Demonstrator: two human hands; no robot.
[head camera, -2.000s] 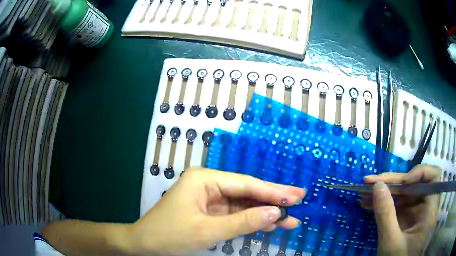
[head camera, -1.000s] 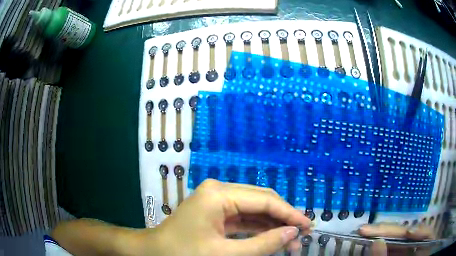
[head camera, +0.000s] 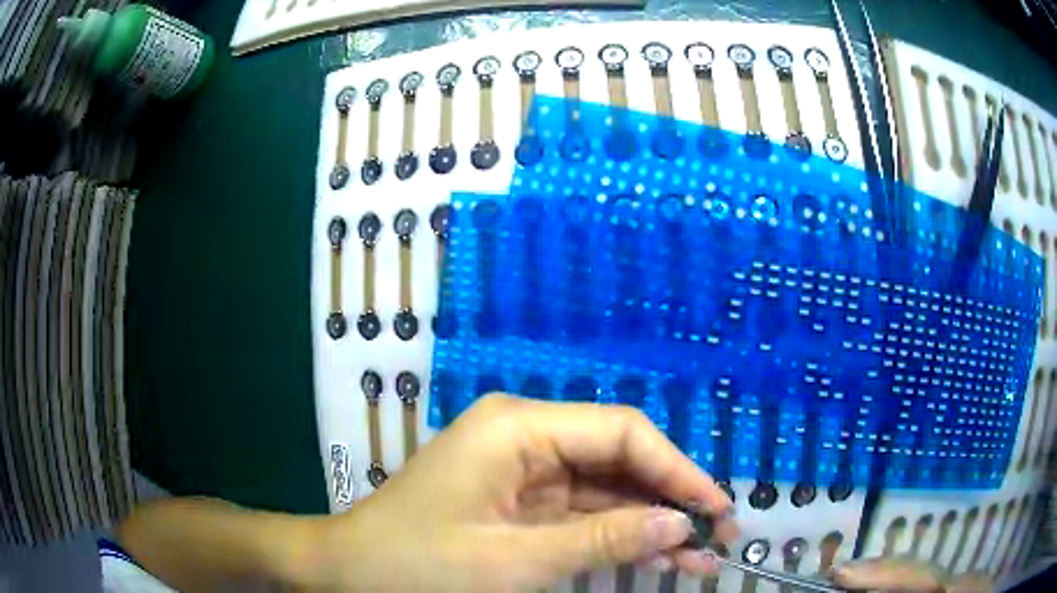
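Note:
My left hand, low in the middle, pinches a small dark round part between thumb and fingers. My right hand is at the bottom edge, mostly cut off, and holds slim silver tweezers whose tip meets the part at my left fingertips. The exact contact is too small to tell. A translucent blue film with rows of tiny pale pieces lies over the white foam tray, which holds dumbbell-shaped parts with dark round ends and tan strips.
A second foam tray with empty-looking slots is at the right. Dark spare tweezers lie across the film there. Another tray is at the far edge. Stacked trays and a green bottle are at the left.
The view has shifted, so the trays and film sit higher in the picture. My right hand and its tweezers have moved from over the film down to the part in my left fingers.

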